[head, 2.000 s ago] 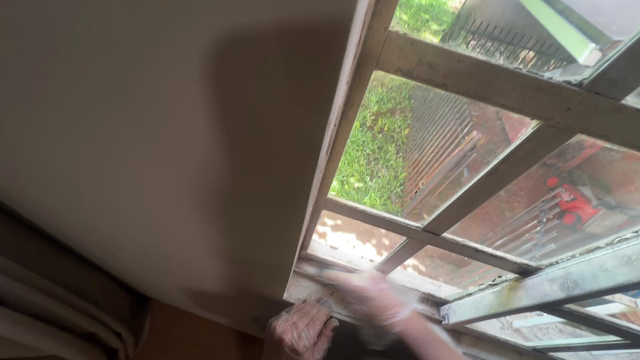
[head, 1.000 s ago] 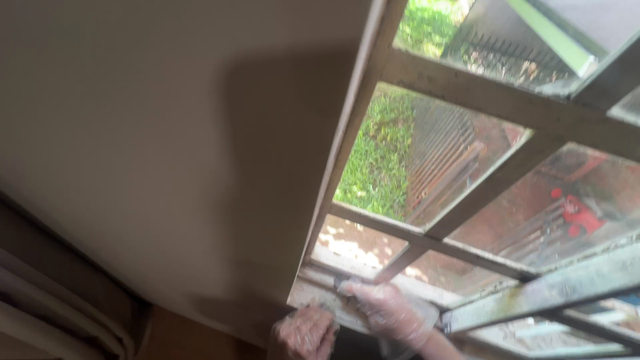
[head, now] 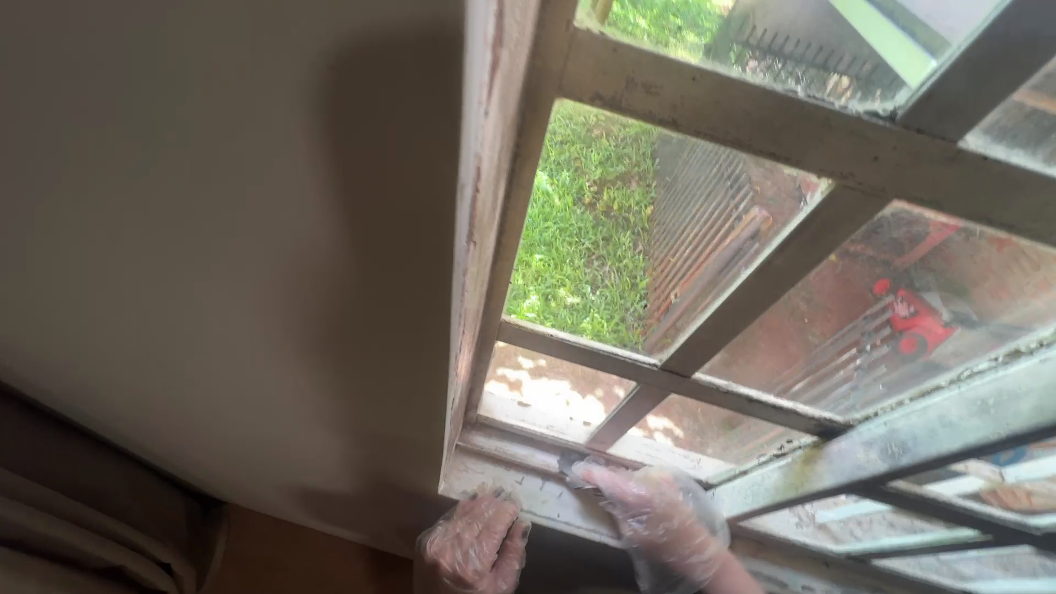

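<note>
Both of my hands wear clear plastic gloves at the lower corner of a painted window frame [head: 726, 107]. My left hand [head: 474, 540] rests with curled fingers on the front edge of the white window sill [head: 544, 495]; whether it holds anything is hidden. My right hand [head: 652, 503] reaches over the sill, its fingers on a small dark, flat piece [head: 569, 462] against the bottom rail of the frame. What that piece is cannot be made out. The sill has dark marks and worn paint.
A plain wall [head: 206, 206] with a shadow on it fills the left. A curtain [head: 74, 528] hangs at the lower left. Glass panes [head: 590, 231] show grass outside, and a red object [head: 920, 322] lies beyond another pane. A metal bar [head: 899, 437] crosses at right.
My right hand was blurred by motion two seconds ago and is now sharper, at the sill beside the bottom rail. My left hand has stayed near the sill's front edge.
</note>
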